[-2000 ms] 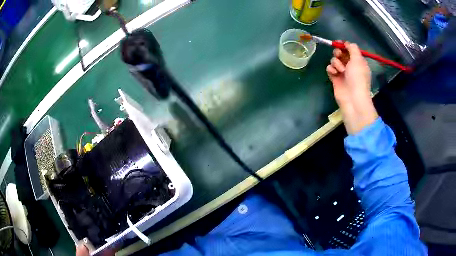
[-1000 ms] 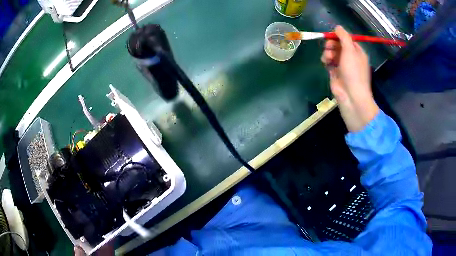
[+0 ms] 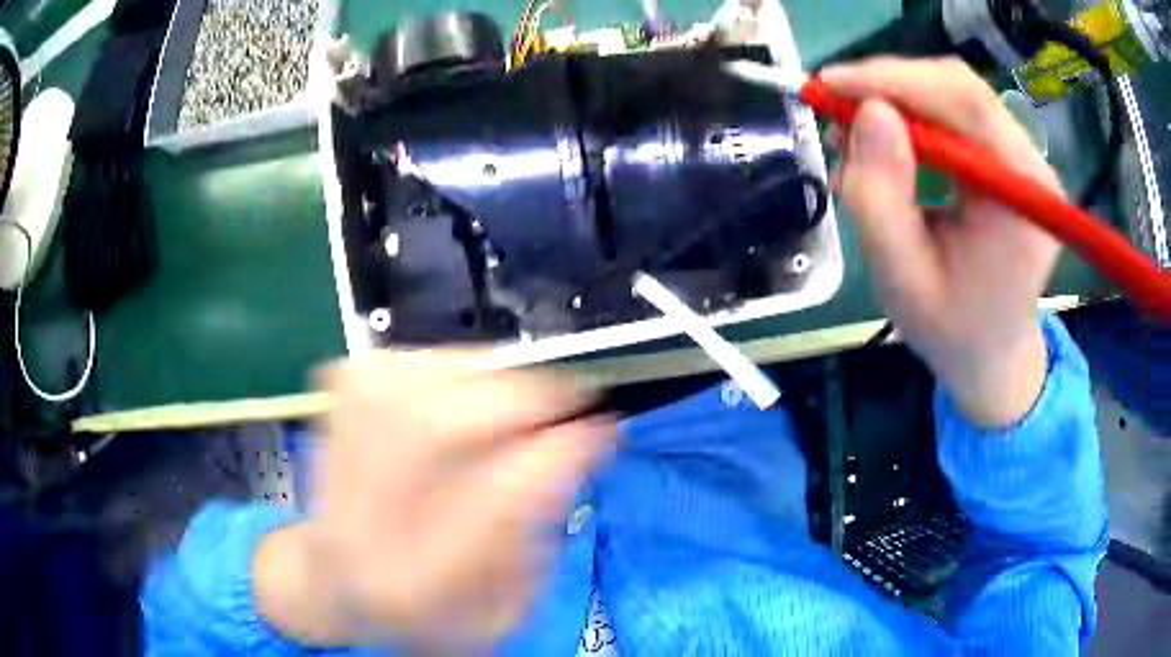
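The white housing (image 3: 337, 244) with the glossy black block (image 3: 514, 161) inside lies in front of me. A round black part (image 3: 443, 45) sits at the block's upper left. A white strap (image 3: 706, 340) hangs over the housing's front edge. My right hand (image 3: 944, 218) holds the red brush (image 3: 1014, 186) at the housing's right side; its pale ferrule is over the block's upper right corner and the tip is hard to make out. My left hand (image 3: 450, 488) is blurred in front of the housing's lower left edge; whether it holds anything cannot be told.
A grey-white tray (image 3: 244, 126) of tiny pieces stands at the upper left. Black parts (image 3: 109, 193) and a white object (image 3: 39, 186) lie farther left. The yellow can (image 3: 1092, 51) and a black cable are at the upper right. The mat's pale yellow edge (image 3: 206, 413) runs along the front.
My view has turned left, so the housing is now central. My right hand has brought the brush from the clear cup to the block. My left hand has come up from the housing's lower corner.
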